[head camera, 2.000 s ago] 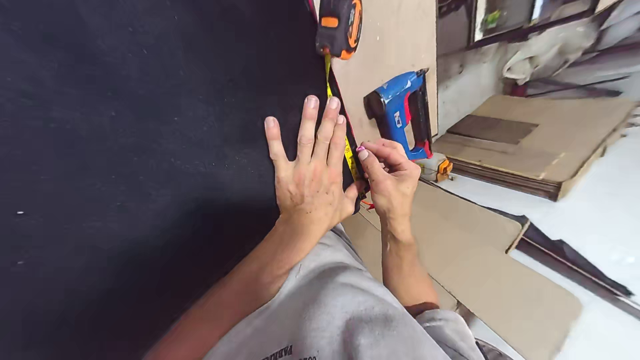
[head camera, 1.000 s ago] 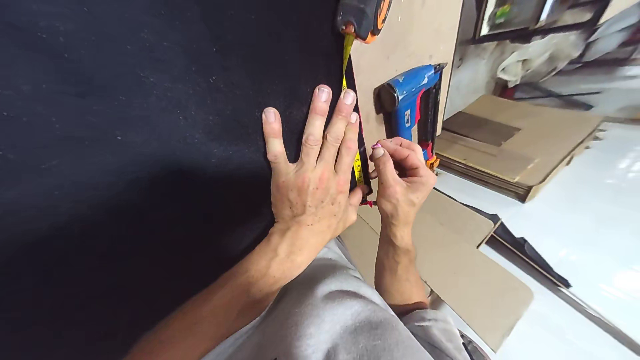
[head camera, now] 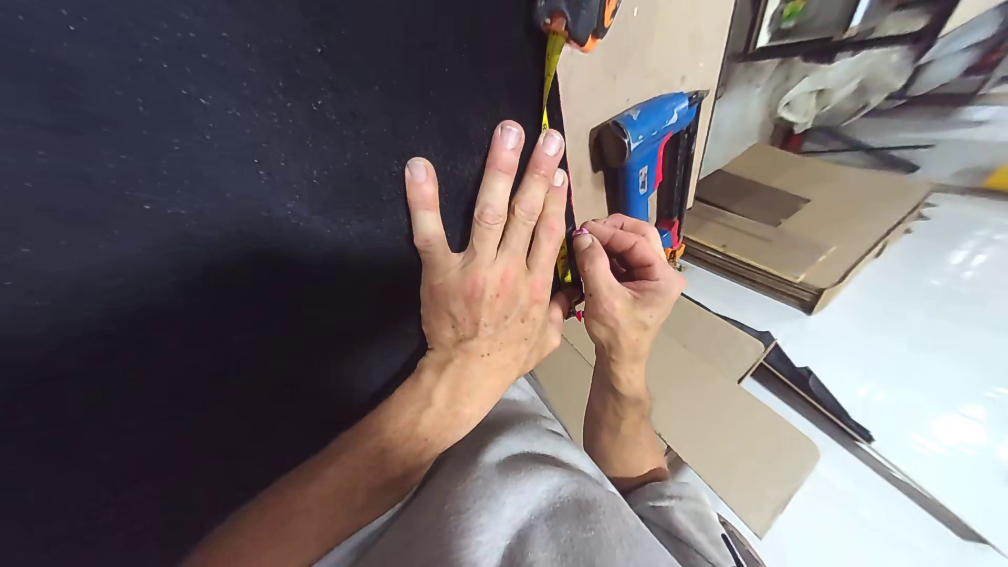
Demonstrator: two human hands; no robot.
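Observation:
My left hand point(head camera: 492, 276) lies palm down with spread fingers on black fabric point(head camera: 236, 157), over part of the yellow tape measure blade point(head camera: 554, 67). The blade runs along the fabric's edge from the black-and-orange tape measure case point(head camera: 579, 20) at the top. Just right of it, my right hand point(head camera: 626, 276) pinches a small pink-red thing point(head camera: 581, 232) between thumb and forefinger; its kind cannot be told. A blue pneumatic staple gun point(head camera: 650, 153) rests on the pale board point(head camera: 638, 55) above my right hand. Another small red thing point(head camera: 576, 314) shows by my left thumb.
Stacked cardboard sheets point(head camera: 835, 213) lie at the right. More flat cardboard point(head camera: 732, 425) is below my right hand, with a strip of black material point(head camera: 819, 394) beside it, over a shiny white floor point(head camera: 929, 378). A pale cloth or bag point(head camera: 835, 87) is at the upper right.
Both hands keep nearly the same pose, the left flat on the fabric and the right pinching at its edge. The view has shifted slightly.

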